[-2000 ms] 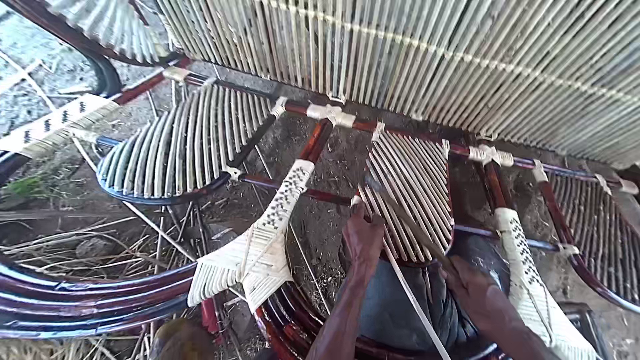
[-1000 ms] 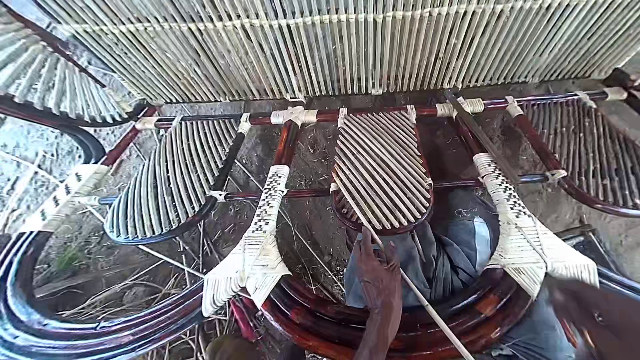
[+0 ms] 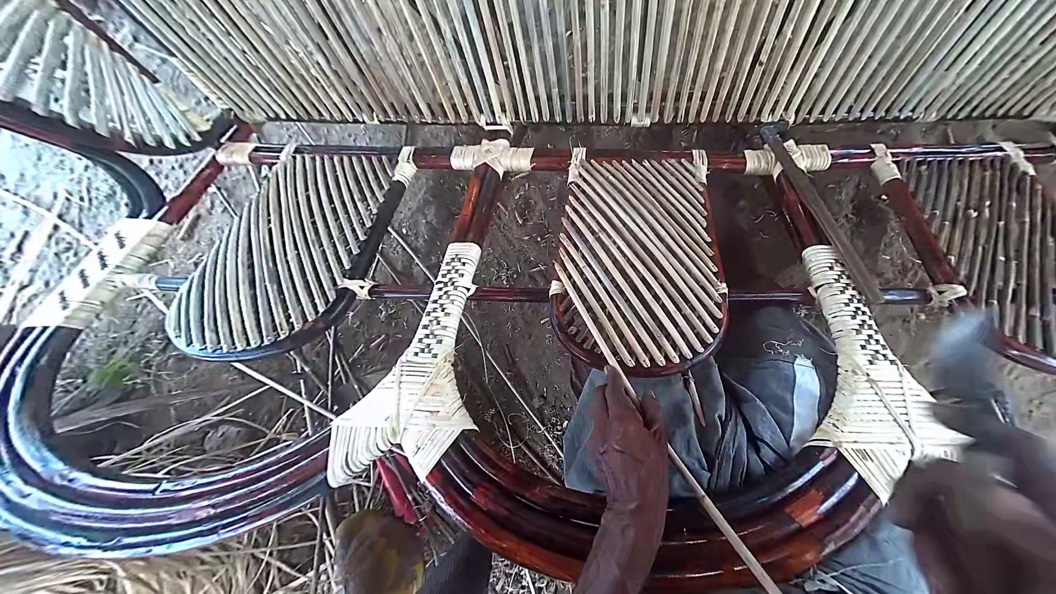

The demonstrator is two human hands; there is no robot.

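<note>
My left hand [image 3: 631, 437] grips a long thin cane strip [image 3: 718, 516], whose upper end lies on the left edge of the rounded slatted panel [image 3: 639, 264] in the middle of the cane frame. My right hand [image 3: 973, 503], blurred, is at the lower right beside the woven binding [image 3: 879, 379]. A blurred greyish tool [image 3: 961, 351] rises from it; its kind cannot be told. A dark flat bar [image 3: 821, 214] leans on the upper rail, just right of the wrapped joint. The thick curved poles [image 3: 528, 528] pass below my left hand.
A large slatted panel [image 3: 511, 62] spans the top. Another slatted oval [image 3: 280, 256] stands left of a second woven binding [image 3: 404, 404]. A person's trousers [image 3: 742, 396] show beneath the frame. Loose straw [image 3: 198, 429] lies on the ground at the left.
The dark bar, in my right hand two seconds ago, now leans on the frame at the right. My right hand has moved away to the right, and a blurred tool shows there now.
</note>
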